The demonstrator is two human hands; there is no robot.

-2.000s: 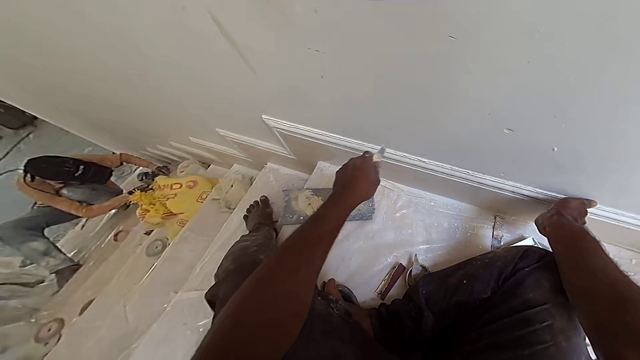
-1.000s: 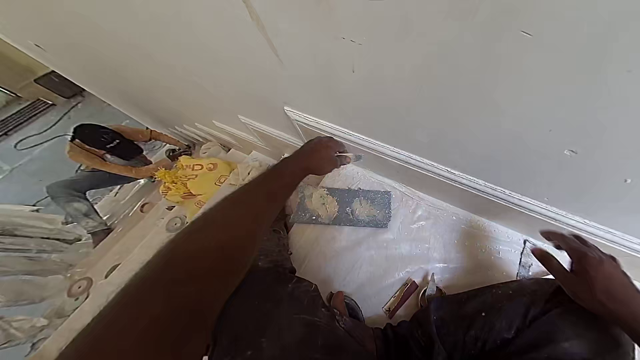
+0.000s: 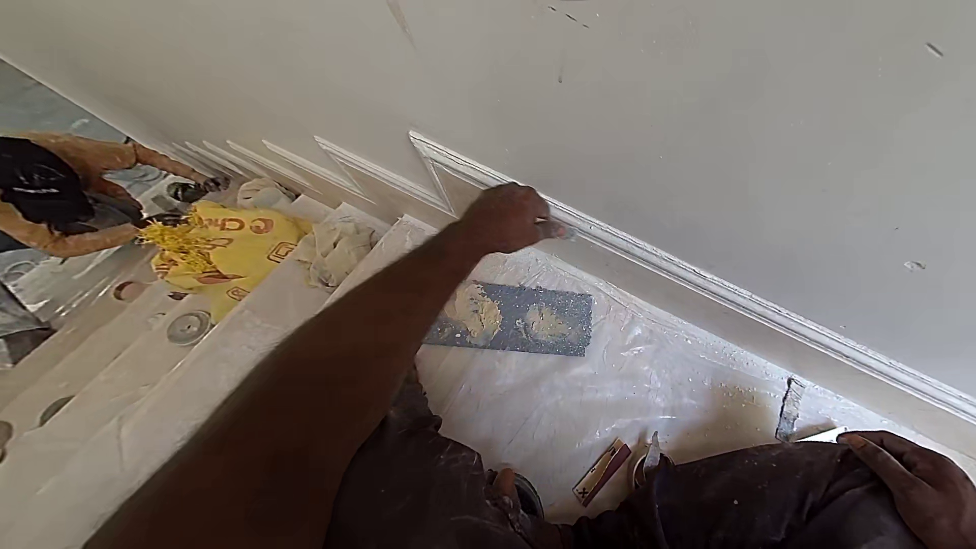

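My left hand [image 3: 512, 219] is closed around a small tool, probably a putty knife [image 3: 563, 231], with only its end showing. It is at the lower edge of the white wall moulding [image 3: 686, 278], close to the moulding's pointed corner. Below this hand, a dark flat board [image 3: 560, 320] bearing two patches of cream putty [image 3: 476, 313] lies on the plastic-covered landing; my forearm hides part of it. On my bent knee rests my right hand [image 3: 919, 484], its fingers loosely spread and no object visible in it.
Steps descend at left, with a yellow sack [image 3: 252, 240], crumpled cloth [image 3: 335, 248] and a round disc [image 3: 188, 328]. A co-worker's arm [image 3: 69, 244] is beyond them. Near my legs lie a maroon-and-cream object [image 3: 601, 473], a pointed blade [image 3: 652, 454] and a putty-smeared strip [image 3: 790, 409].
My right hand has left the moulding, where it was two seconds ago, and come down onto my knee. My left hand still holds the small tool near the moulding.
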